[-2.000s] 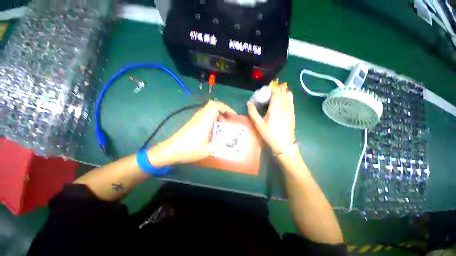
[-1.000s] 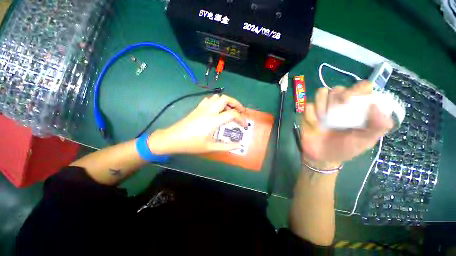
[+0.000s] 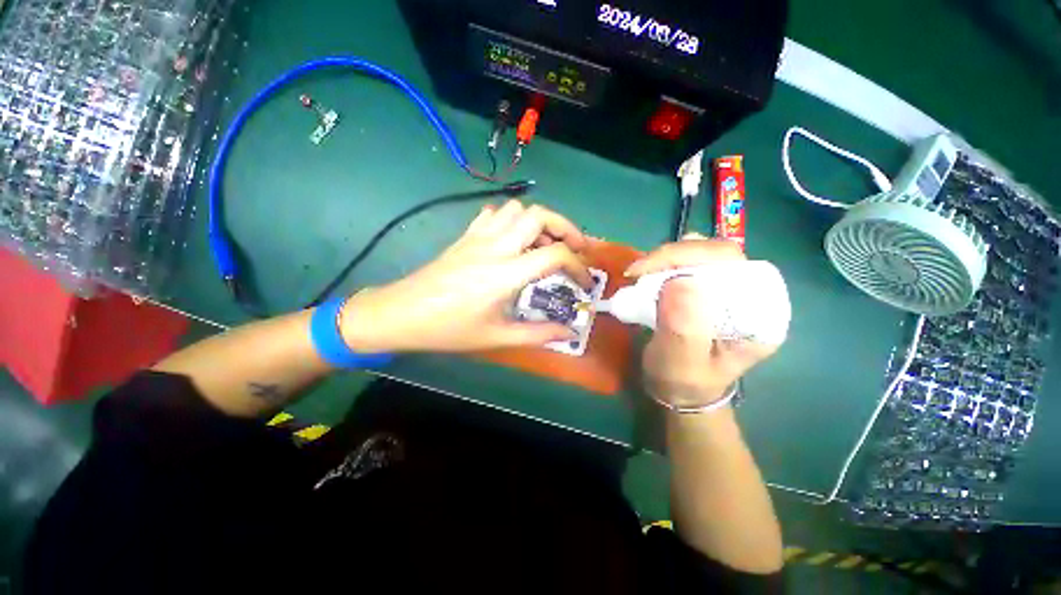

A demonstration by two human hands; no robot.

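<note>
My left hand point(image 3: 483, 285) grips the white square fixture point(image 3: 569, 345) by its left part, over the orange mat point(image 3: 607, 258). The small dark module point(image 3: 552, 300) sits in the middle of the fixture, partly behind my fingers. My right hand point(image 3: 689, 349) is closed around the white squeeze bottle point(image 3: 739, 305), which lies nearly level. The bottle's narrow tip points left and is at the right side of the module. Whether tip and module touch, I cannot tell.
A black power box point(image 3: 605, 87) stands at the back. A blue cable point(image 3: 221, 174) and small boards point(image 3: 325, 124) lie left. A red tube point(image 3: 730, 200), dark pen-like tool point(image 3: 684, 209) and fan point(image 3: 908, 252) are right. Blister trays point(image 3: 93, 140) flank the bench, the right one point(image 3: 966, 407) beside the fan.
My right hand has brought the squeeze bottle left and down from near the fan to the fixture. My left hand still holds the fixture. The view has shifted slightly.
</note>
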